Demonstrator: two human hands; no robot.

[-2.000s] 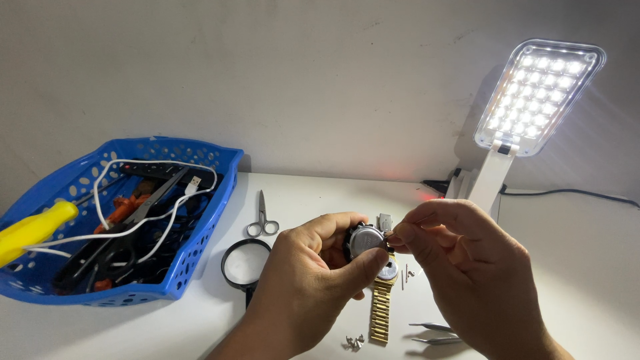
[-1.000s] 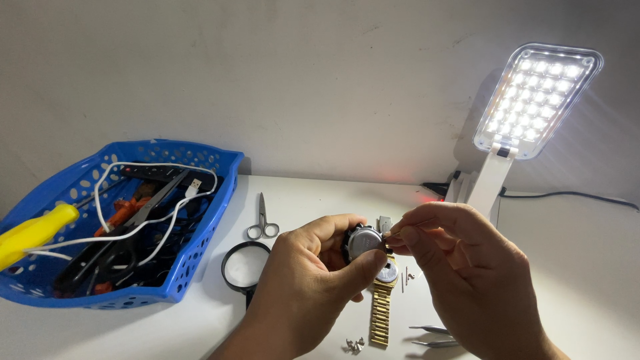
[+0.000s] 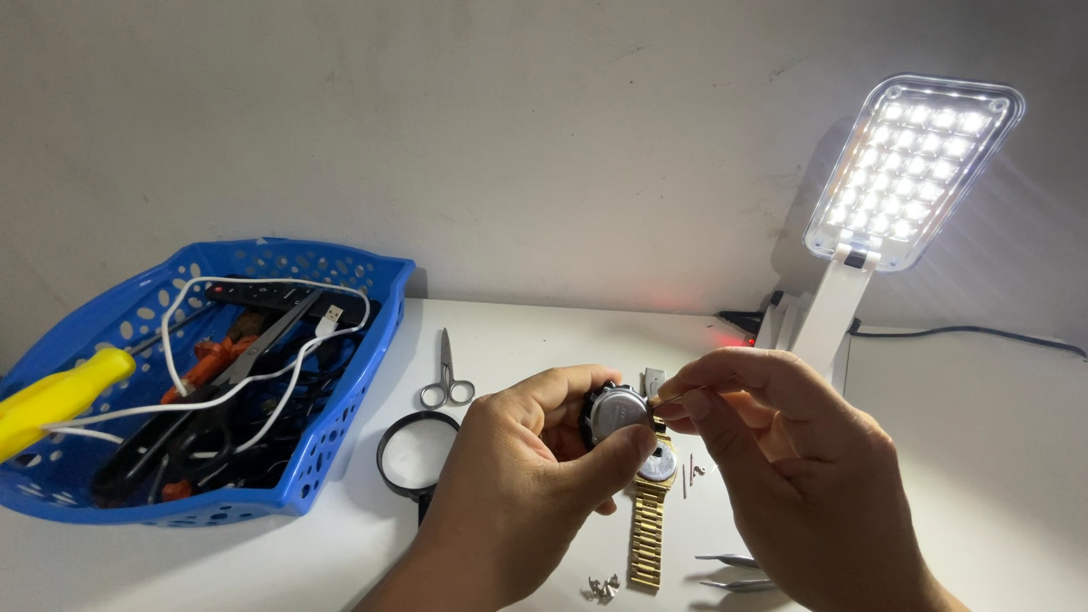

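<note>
A round watch case [image 3: 619,414] with a steel back and dark bezel is gripped between the thumb and fingers of my left hand [image 3: 531,476], its back turned up. At the case's right edge, my right hand [image 3: 790,459] pinches a thin, small item [image 3: 671,398] that I cannot identify. Below the case, a gold-coloured metal watch bracelet [image 3: 646,535] lies on the white table, with a round metal watch part [image 3: 658,463] at its upper end. Small pins [image 3: 685,476] lie just right of it. Tiny metal pieces [image 3: 602,588] sit near its lower end.
Tweezers [image 3: 738,585] lie partly behind my right hand. Small scissors [image 3: 446,378] and a black-rimmed magnifying glass [image 3: 416,450] are left of my hands. A blue plastic basket [image 3: 340,433] holds a yellow-handled screwdriver [image 3: 68,399], cables and larger scissors. A lit LED lamp [image 3: 914,170] stands at right.
</note>
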